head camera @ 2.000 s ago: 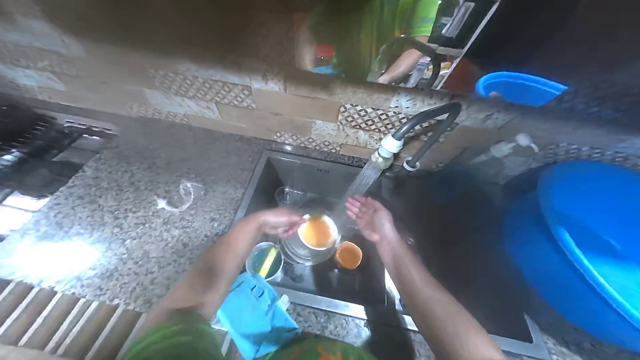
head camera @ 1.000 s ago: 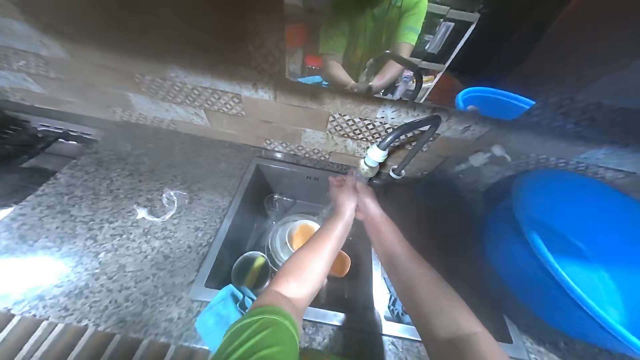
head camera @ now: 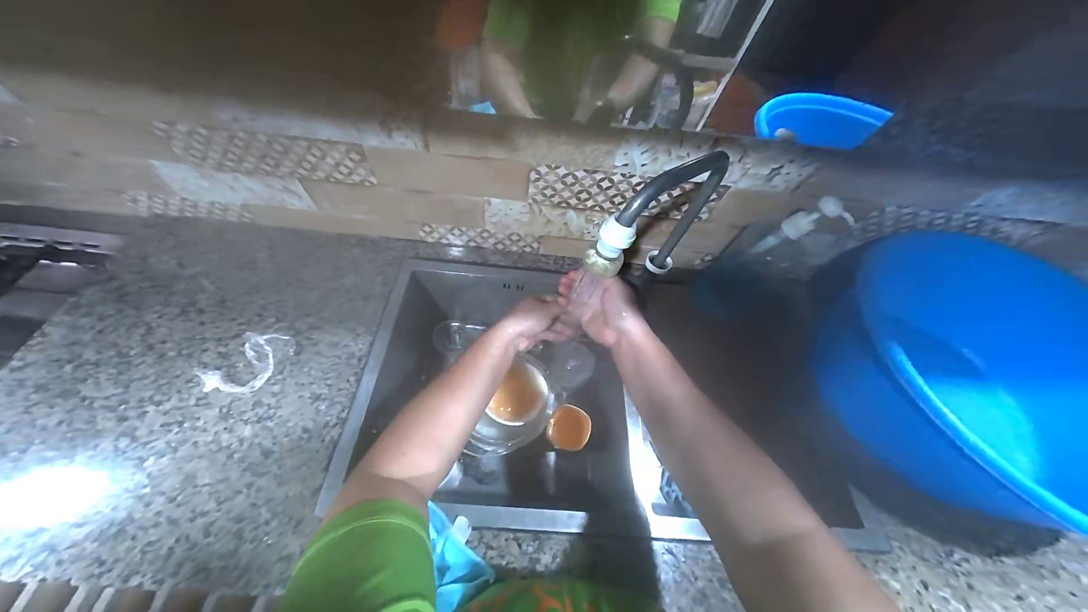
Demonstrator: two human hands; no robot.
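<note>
Water runs from the white nozzle of a black gooseneck faucet point(head camera: 614, 242) onto both bare hands. My left hand point(head camera: 537, 321) is beside the stream, its fingers meeting my right hand and nothing held in it. Palm up with fingers apart, my right hand point(head camera: 602, 308) is directly beneath the nozzle, empty. Below them in the metal sink point(head camera: 395, 340) are a bowl with orange-brown liquid point(head camera: 517, 395) on glass dishes, a small orange cup or bowl point(head camera: 569, 427) and a clear glass vessel point(head camera: 455, 337).
A large blue plastic tub point(head camera: 858, 357) stands at the right. Clear crumpled plastic point(head camera: 255, 364) lies on the speckled stone counter point(head camera: 195, 306). Part of a stove point(head camera: 51, 246) is at the far left. A light blue cloth point(head camera: 455, 561) hangs at the sink's front edge.
Two seconds ago my left hand was at the bowl with orange-brown liquid; it now stands lower in the sink, released. Both hands moved up to the nozzle, and have since parted slightly from being pressed together.
</note>
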